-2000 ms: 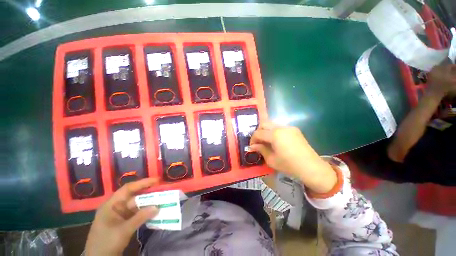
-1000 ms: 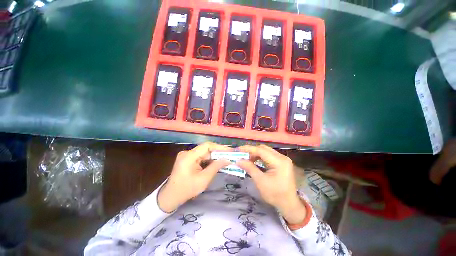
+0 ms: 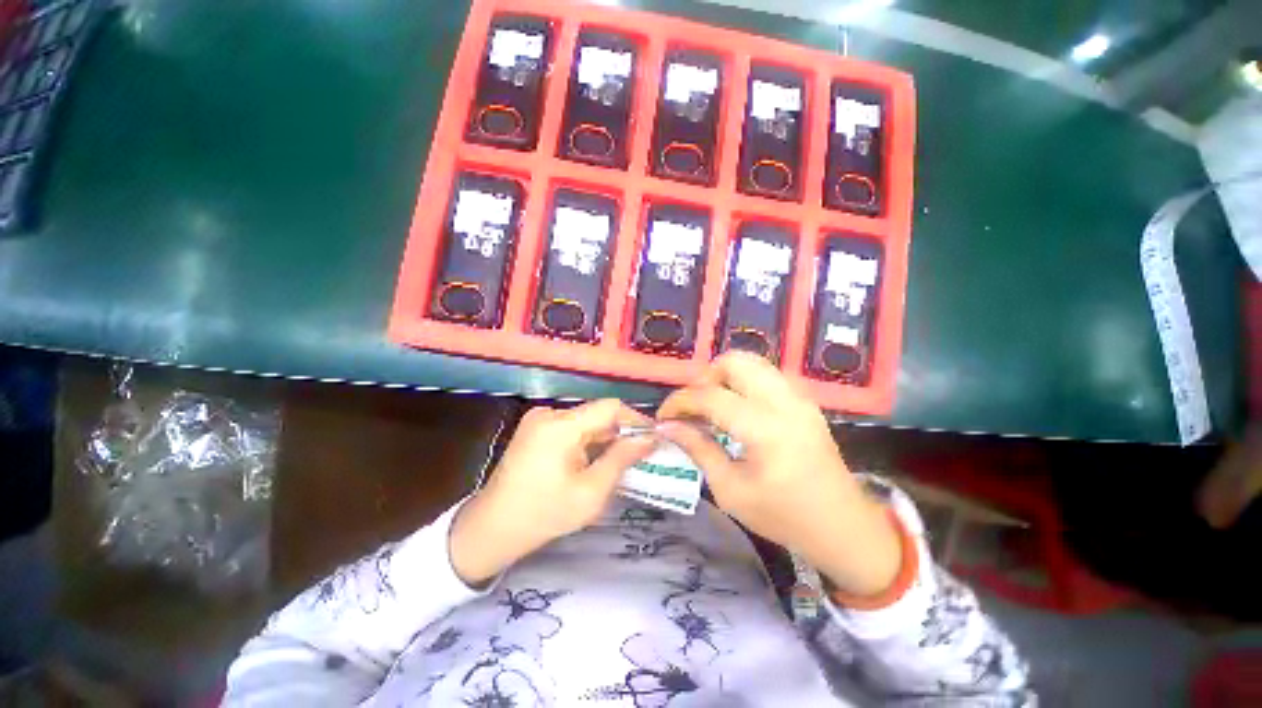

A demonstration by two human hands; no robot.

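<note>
A red-orange tray (image 3: pixel 415 297) lies on the green bench, with two rows of slots, a black handset (image 3: pixel 670 277) in each. White labels show on their upper parts. The bottom-right handset (image 3: pixel 839 311) also bears a small white label just above its ring. My left hand (image 3: pixel 561 477) holds the label strip (image 3: pixel 664 477), white with green bars, just below the tray's front edge. My right hand (image 3: pixel 775 463) has its fingertips on the strip's upper edge, beside the left fingers. Whether a single label is at the right fingertips cannot be told.
A dark tray (image 3: pixel 31 104) stands at the far left. Crinkled clear plastic (image 3: pixel 180 470) lies in a carton at lower left. A long white ribbon (image 3: pixel 1169 304) curls over the bench's right side. Another person's hand (image 3: pixel 1229 477) shows at the right edge, near a red stool (image 3: pixel 1031 553).
My right hand has left the bottom-right handset and come to the strip, which both hands now touch in front of my body. The view has shifted, so the tray appears further right.
</note>
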